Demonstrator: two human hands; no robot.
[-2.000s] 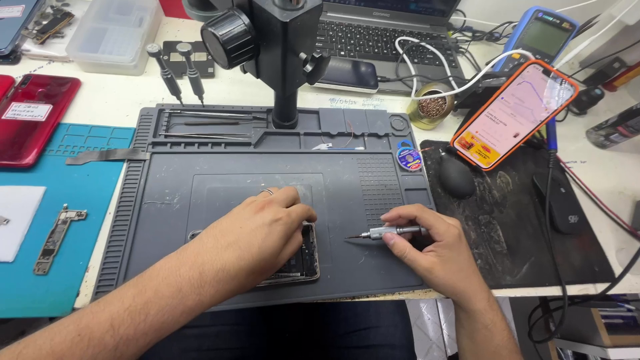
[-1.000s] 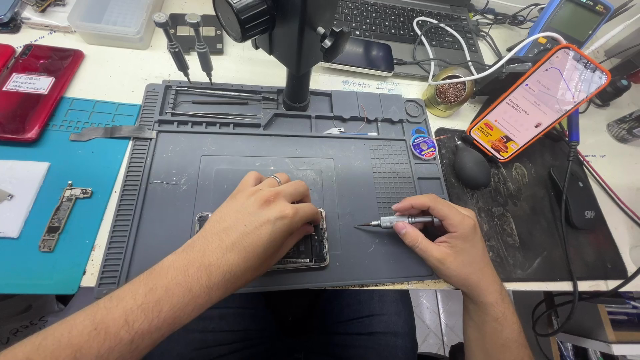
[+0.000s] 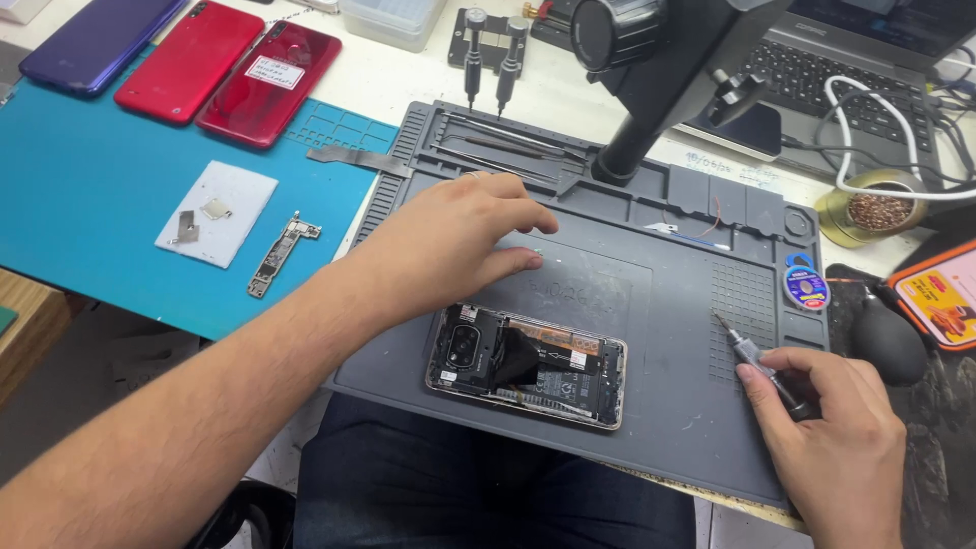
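An opened smartphone lies on the grey silicone repair mat, its camera module, battery and orange flex cable exposed. My left hand is raised just above the phone's camera end, thumb and fingers apart, nothing between them. At the mat's right side my right hand grips a metal precision screwdriver, its tip pointing up and left. Tweezers and a pick rest in the mat's top tray. Two more screwdrivers stand upright in a holder behind it.
A microscope stand's post rises from the mat's back edge. On the blue mat at left lie a bare logic board, small metal shields on a white pad, and red phones. A solder wire spool and rubber air blower are at right.
My left hand has lifted off the phone and opened, leaving the phone in full view. My right hand still holds the screwdriver. The view has swung toward the left.
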